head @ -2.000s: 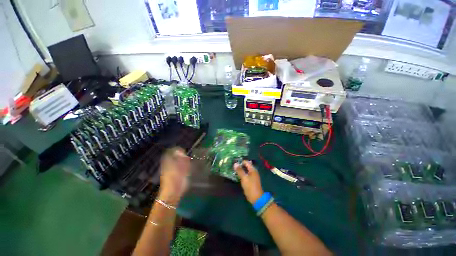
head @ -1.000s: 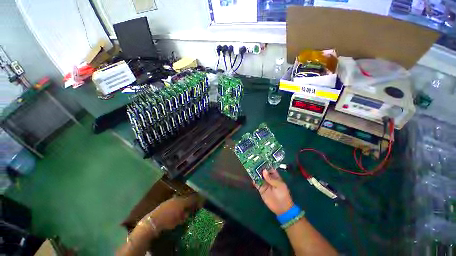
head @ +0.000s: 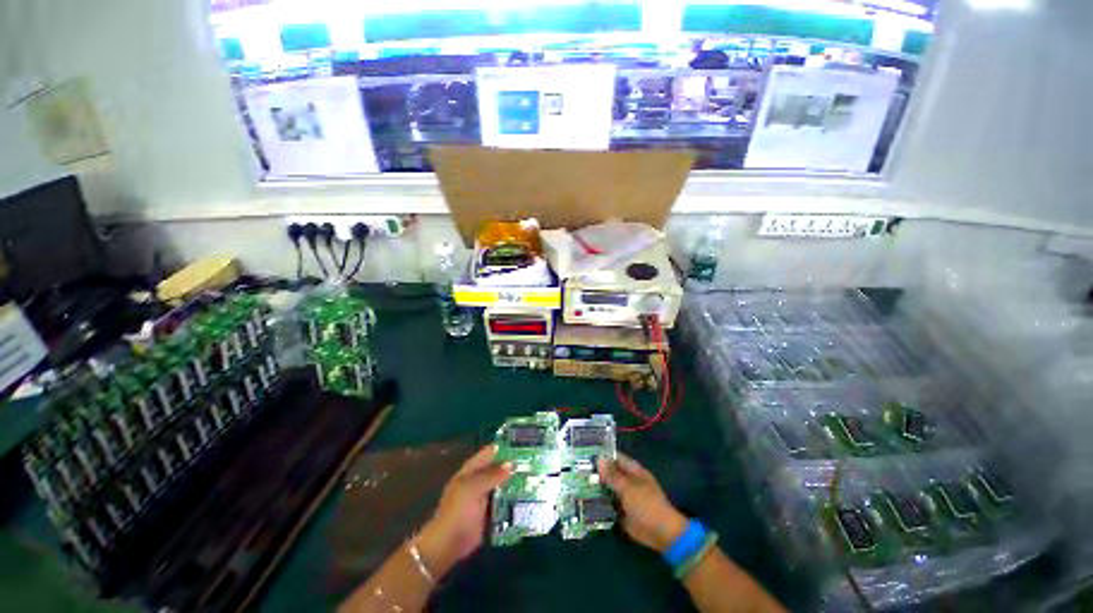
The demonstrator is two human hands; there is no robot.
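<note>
A green board panel (head: 555, 477) made of several joined boards with dark display blocks is held in front of me above the dark green mat. My left hand (head: 475, 491) grips its left edge. My right hand (head: 635, 493) grips its right edge. The panel faces up towards me. The fingers under the panel are hidden.
The black slotted rack (head: 258, 485) with upright panels is at left, beside a brown pad (head: 402, 497). Clear blister trays (head: 767, 479) with some green boards are at right. The power supply (head: 519, 339) and bench meter (head: 621, 299) stand behind, with red leads (head: 663, 389).
My left hand has come up from over the box below the bench edge and now holds the panel's left side. The panel is turned square to me. The view has swung to the right and up.
</note>
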